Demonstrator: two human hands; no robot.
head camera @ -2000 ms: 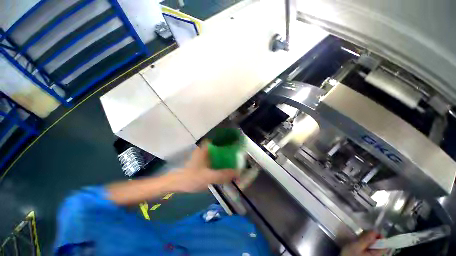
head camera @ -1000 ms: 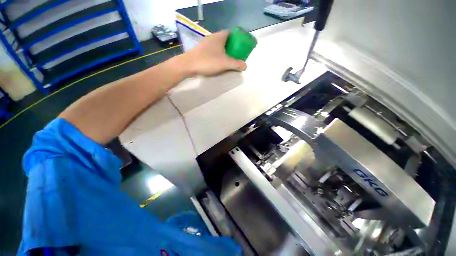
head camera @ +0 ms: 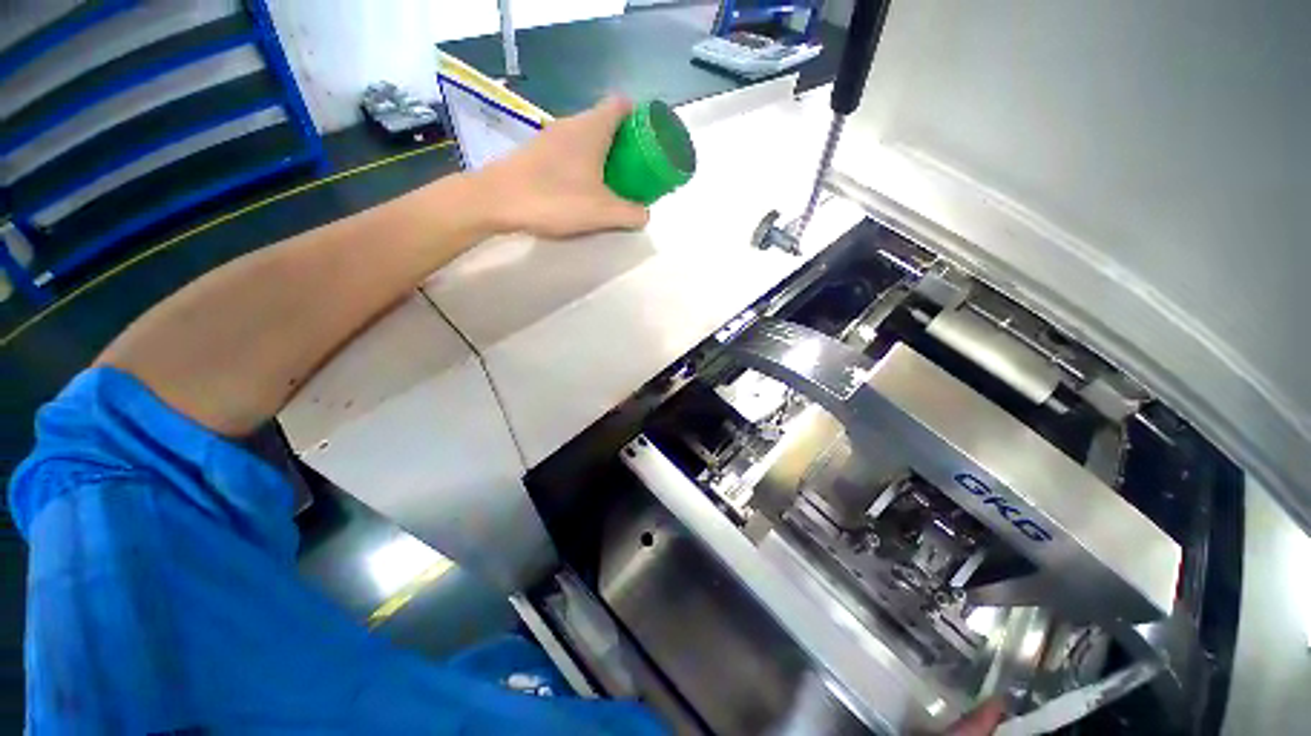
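Note:
A green solder paste jar (head camera: 654, 151) is held over the white top cover of the printer, tilted, with its dark open mouth facing right and up. My left hand (head camera: 572, 176) is shut around it from the left side. My right hand (head camera: 978, 722) shows only as fingertips at the bottom edge, lower right. A long pale spatula (head camera: 1081, 700) extends from these fingertips to the right, over the printer opening. How the fingers hold it is mostly cut off.
The open printer shows the print head marked GKG (head camera: 1006, 503) and a silver front rail (head camera: 762, 582). A black-and-silver strut (head camera: 831, 151) rises from the cover. A raised white lid is at upper right. Blue racks (head camera: 158, 180) stand at upper left.
My left hand has carried the jar from the front rail up and away, over the white cover. The spatula and right fingertips, out of view one second ago, show again. The view has shifted.

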